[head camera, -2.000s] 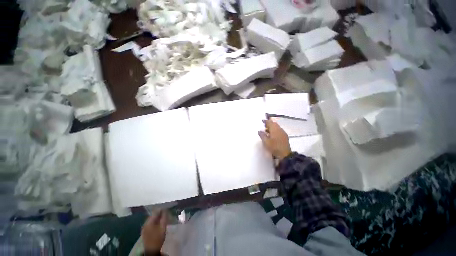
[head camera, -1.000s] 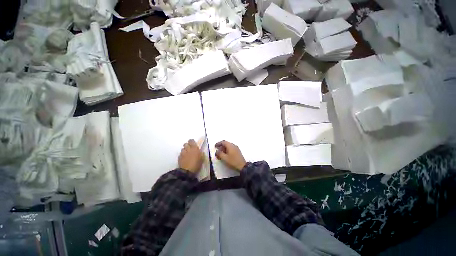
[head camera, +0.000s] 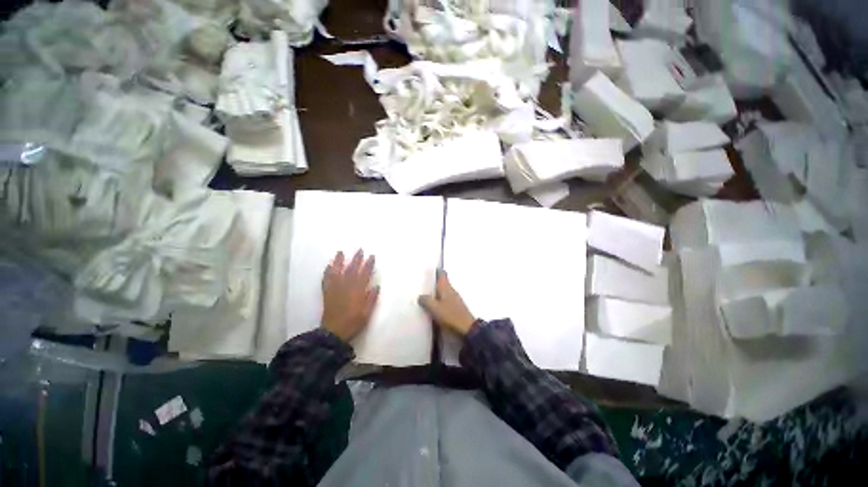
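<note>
Two large white cut panel stacks lie side by side before me, a left one (head camera: 400, 228) and a right one (head camera: 523, 276), with a narrow dark gap between them. My left hand (head camera: 349, 293) lies flat on the left stack, fingers spread, holding nothing. My right hand (head camera: 449, 302) is at the gap, its fingertips at the left stack's right edge; whether they pinch a layer is unclear. Several small white rectangular stacks (head camera: 628, 276) form a column right of the panels; the top one is slightly skewed.
A tangled heap of strips (head camera: 457, 95) lies beyond the panels, with curved band stacks (head camera: 562, 162) in front. Tied bundles (head camera: 157, 247) crowd the left. Large irregular parts (head camera: 704, 333) lie at right. Scraps (head camera: 171, 410) dot the green floor.
The view has shifted, so the table's things sit farther right. My left hand has moved left from the panel's inner edge and spread flat. My right hand has moved from the right stack to the gap.
</note>
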